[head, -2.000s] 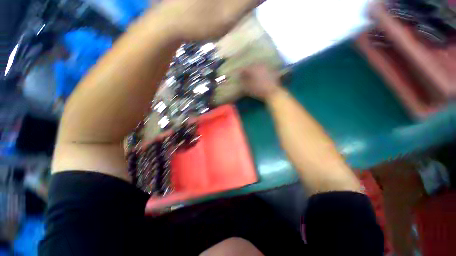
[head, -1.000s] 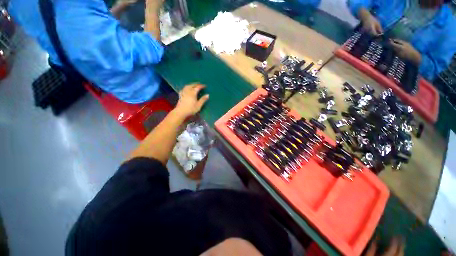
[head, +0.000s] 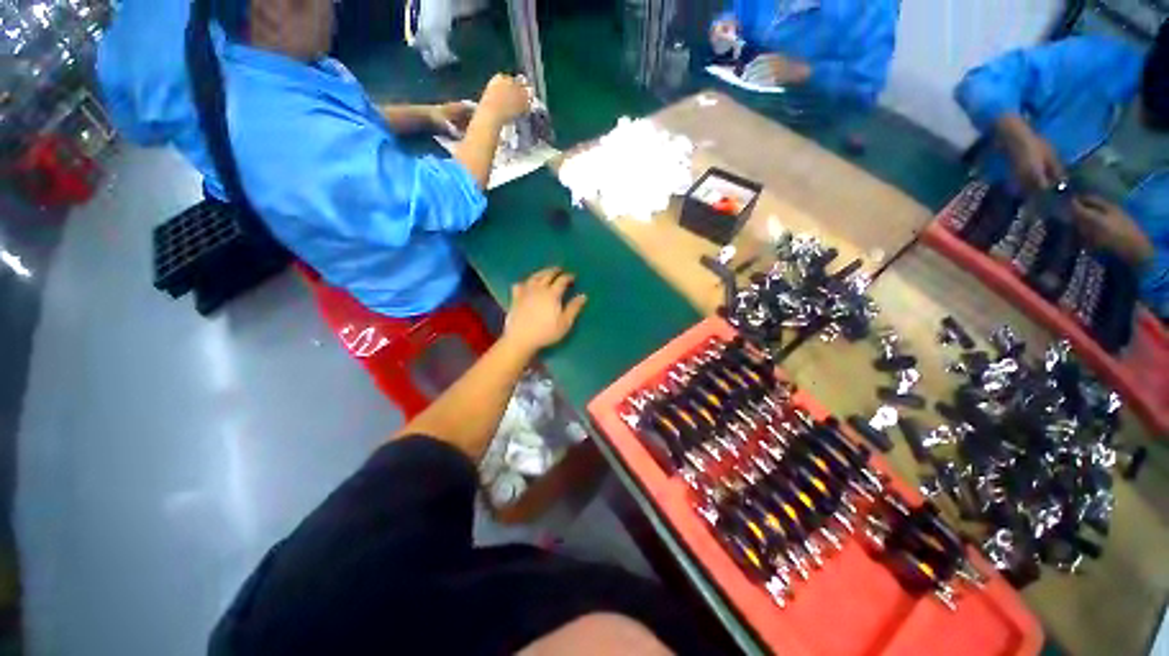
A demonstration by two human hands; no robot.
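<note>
An orange-red parts tray (head: pixel 641 451) lies along the bench edge in front of me. Tight rows of black-and-chrome parts with small yellow marks (head: pixel 756 461) fill its far and middle areas, and a shorter group lies nearer. The near end shows bare tray. A loose heap of the same parts (head: pixel 1026 442) lies behind the tray, with a smaller heap (head: pixel 797 292) at its far end. My left hand (head: pixel 545 308) rests on the green bench edge left of the tray, empty, fingers apart. My right hand is not in view.
A square black box (head: pixel 719 205) and a crumpled white heap (head: pixel 628 168) lie further back. A person in blue sits at left on a red stool (head: pixel 423 352). A carton of white material (head: pixel 545 481) stands below my left arm. Other workers sit opposite, one at another tray (head: pixel 1070 318).
The view has shifted, so the tray and heaps appear lower and further right. My left hand stays on the bench edge. My right hand, blurred at the bottom edge before, is out of view.
</note>
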